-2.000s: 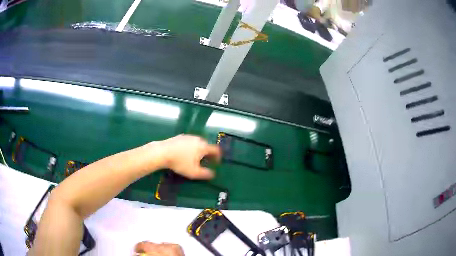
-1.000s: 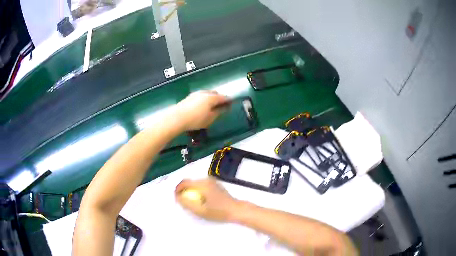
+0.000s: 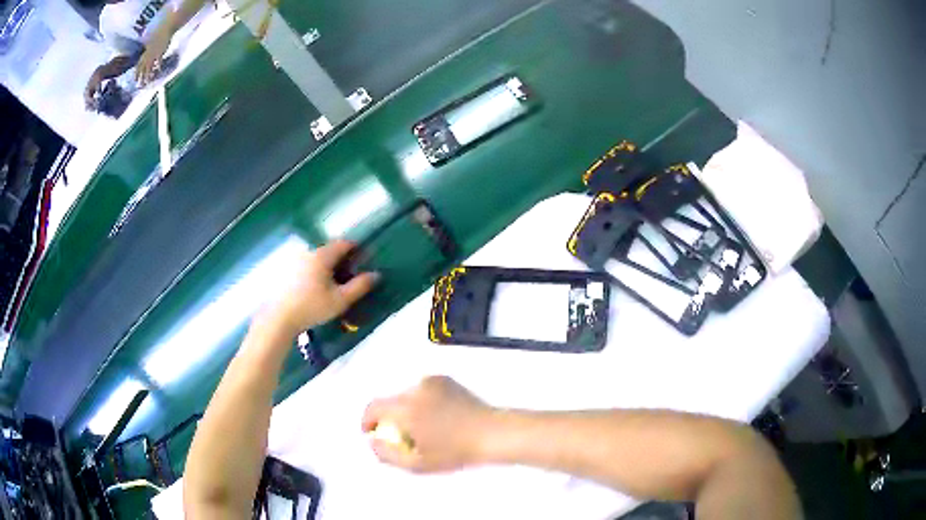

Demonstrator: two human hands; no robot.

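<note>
My left hand (image 3: pixel 310 289) is over the green surface, thumb and fingers closed around the near end of a black phone middle frame (image 3: pixel 439 232); the hand hides that end. Part of another frame (image 3: pixel 309 347) shows below this hand by the cloth's edge. My right hand (image 3: pixel 432 427) is a fist above the white cloth (image 3: pixel 528 381), closed on a short yellow hand tool (image 3: pixel 392 437), mostly hidden. Black frames with orange-gold edging (image 3: pixel 462 305) overlap on the cloth, with their open windows towards the right.
Several frames overlap at the cloth's right (image 3: pixel 660 254), beside a pale folded pad (image 3: pixel 762 193). One frame (image 3: pixel 472 120) lies farther out on the green surface. A grey cabinet (image 3: pixel 812 91) is at right, a metal post (image 3: pixel 305 71) stands beyond. Another person's hands (image 3: pixel 152 61) show at top left.
The view has turned and shifted. My left hand is still at a frame on the green surface, now nearer the cloth's edge. My right hand, out at the bottom edge at first, shows fully with the yellow tool.
</note>
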